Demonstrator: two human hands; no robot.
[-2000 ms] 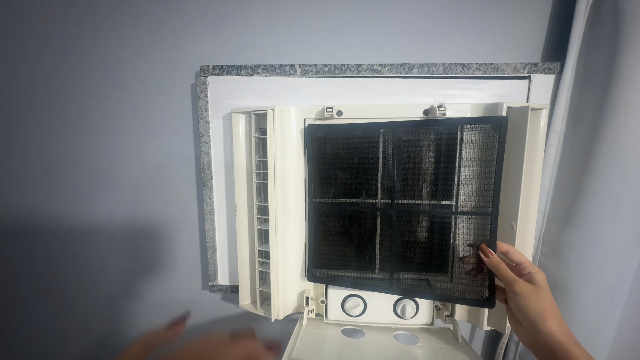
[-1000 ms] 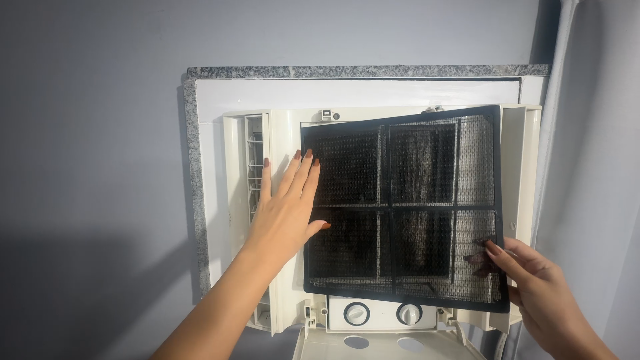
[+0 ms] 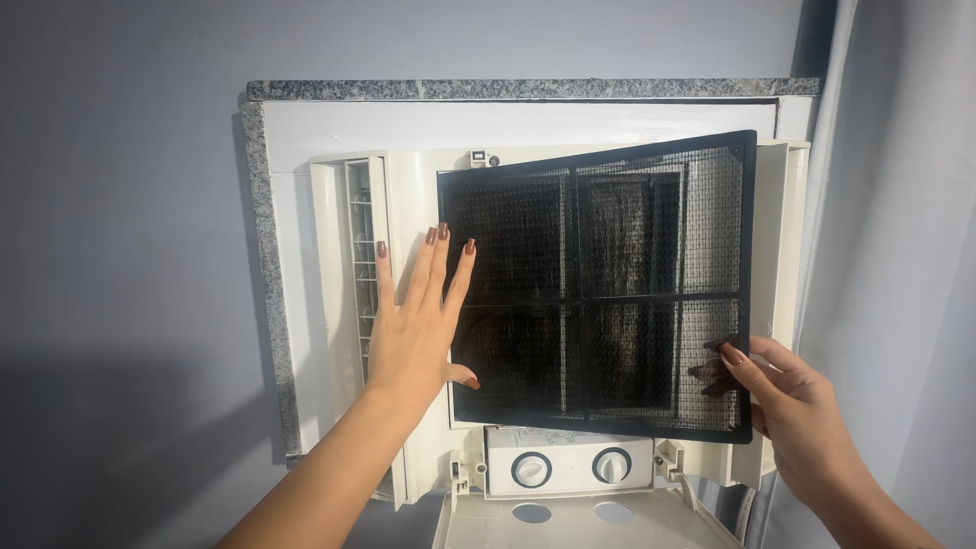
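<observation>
A black mesh air filter [image 3: 633, 297] with a cross-ribbed frame stands before the opening of a window air conditioner [image 3: 412, 191]. Its right side is tilted out from the unit, and its left side lies near the opening's left edge. My right hand [image 3: 801, 412] pinches the filter's lower right edge, thumb in front and fingers showing dimly through the mesh behind. My left hand [image 3: 419, 313] is spread with fingers apart over the unit's left front and the filter's left edge; it grips nothing. Whether its fingertips press on the mesh I cannot tell.
Under the filter is a control panel [image 3: 570, 476] with two white knobs. A cream plastic cover [image 3: 564, 522] with two round holes hangs below it. Vent louvers [image 3: 362, 267] stand at the left. A granite frame [image 3: 534, 89] surrounds the unit, and a pale curtain [image 3: 877, 229] hangs at the right.
My left hand, low and blurred two seconds ago, has risen to the filter's left edge. The filter's right side has swung outward from the unit, still in my right hand. The view has moved closer.
</observation>
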